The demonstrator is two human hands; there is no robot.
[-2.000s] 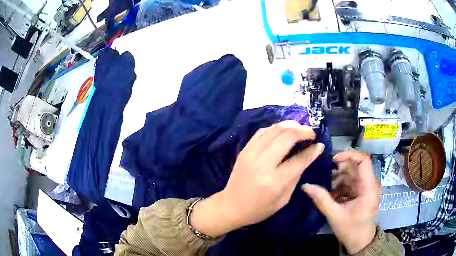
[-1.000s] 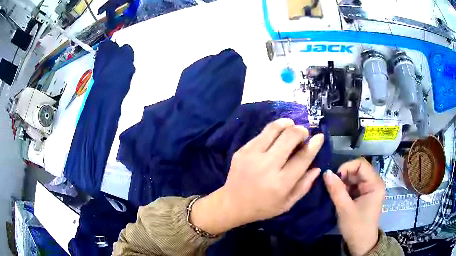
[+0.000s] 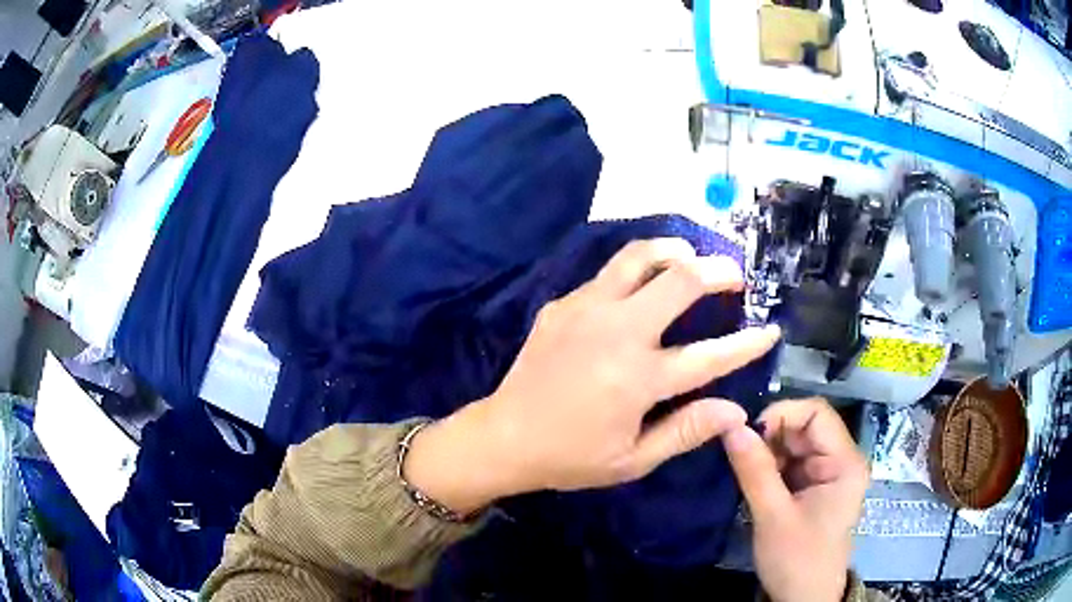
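Note:
A navy garment piece point(image 3: 494, 200) lies bunched on the white table, its right part at the needle area point(image 3: 758, 276) of the white and blue overlock machine point(image 3: 917, 153). My left hand point(image 3: 623, 365) lies over the cloth just left of the needle, fingers spread, its thumb tip close to my right fingertips. My right hand point(image 3: 805, 488) pinches the fabric edge between thumb and index finger, below the presser area. The cloth under my left palm is hidden.
A long navy garment point(image 3: 223, 223) lies at left, beside orange-handled scissors point(image 3: 188, 127). A navy pile point(image 3: 176, 494) sits below the table edge. An off-white sewing machine point(image 3: 71, 188) is far left. A brown basket point(image 3: 978, 443) and yellow label point(image 3: 903, 355) are at right.
The view has shifted and tilted. My left hand's fingers have spread and its thumb now meets my right fingertips. My right hand still pinches the cloth edge.

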